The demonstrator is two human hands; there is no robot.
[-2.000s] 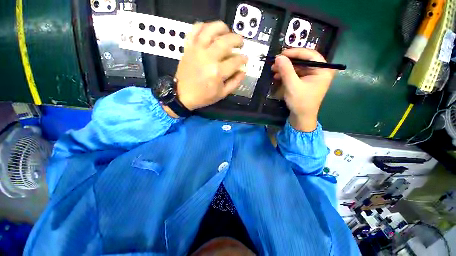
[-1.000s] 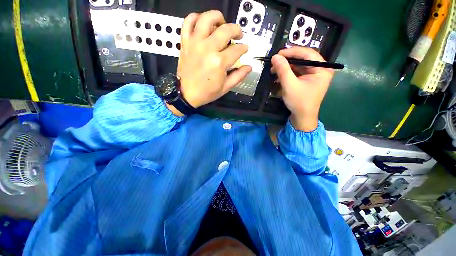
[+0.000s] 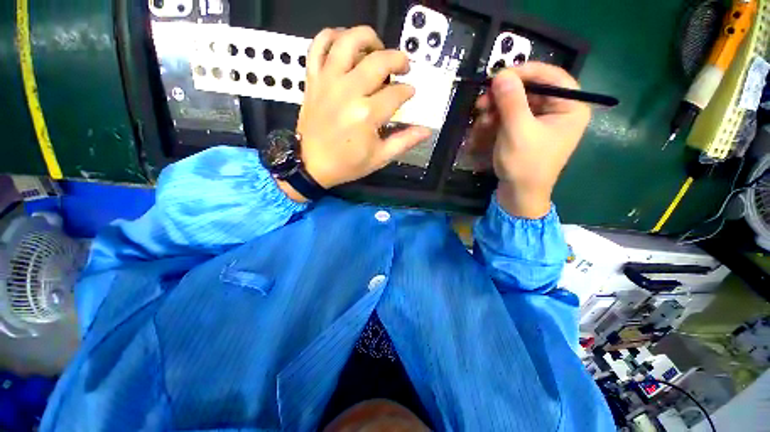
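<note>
My left hand [image 3: 359, 110] lies over a white carrier strip [image 3: 253, 66] with two rows of dark dots; its fingers cover the strip's middle, and the white right end shows beyond them. My right hand [image 3: 536, 126] holds slim black tweezers [image 3: 570, 93], their thin tip pointing left near the strip's right end. Under and beside the hands, phone units lie in a black tray [image 3: 139, 101]: one at left [image 3: 198, 105], one in the middle with a pale camera module area [image 3: 424, 35], and one at right [image 3: 509, 51], partly hidden by my right hand.
At right lie an orange-handled electric screwdriver [image 3: 718, 63] and a pale-yellow ridged block [image 3: 736, 97]. Yellow tape [image 3: 35, 101] marks the green bench [image 3: 84, 93]. A fan [image 3: 38, 266] stands lower left. A white machine with jigs [image 3: 633, 295] is lower right.
My right hand and the tweezers have moved a little right and up, and the tip has drawn back from the strip's right end. My left hand has stayed nearly in place.
</note>
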